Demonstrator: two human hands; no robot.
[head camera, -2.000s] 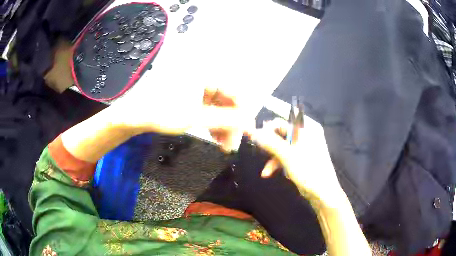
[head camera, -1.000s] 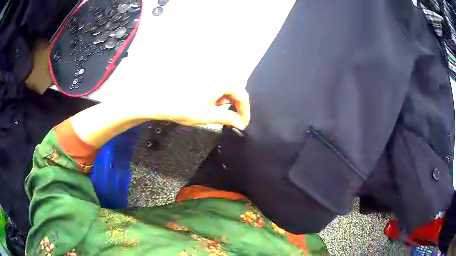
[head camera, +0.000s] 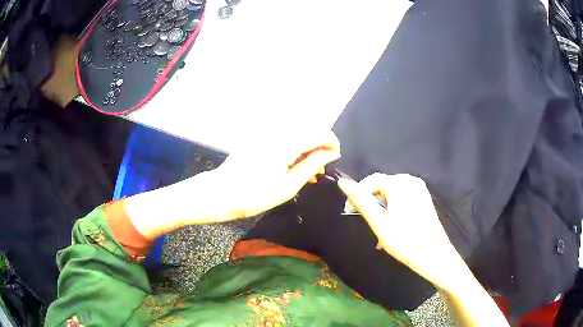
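The dark jacket (head camera: 447, 108) lies over the right side of the white table and across my lap. My left hand (head camera: 300, 167) pinches the jacket's front edge near the table corner. My right hand (head camera: 399, 217) is just right of it, thumb and finger together at the same edge. A small dark pointed piece (head camera: 341, 174) shows at my right fingertips; I cannot tell whether it is a tool tip or a button. A bit of blue and a pale sliver show in my right palm, mostly hidden by the fingers.
A dark oval tray with a red-pink rim (head camera: 131, 110) holds many buttons at the upper left of the white table (head camera: 268, 64). A few buttons (head camera: 225, 11) lie beside it. A blue crate (head camera: 163, 159) is below the table edge. Dark garments (head camera: 51, 172) hang at the left.
My right hand has come back into view and meets the left at the jacket edge. My left hand stays on the edge. The view has shifted slightly, and the flap pocket is now covered.
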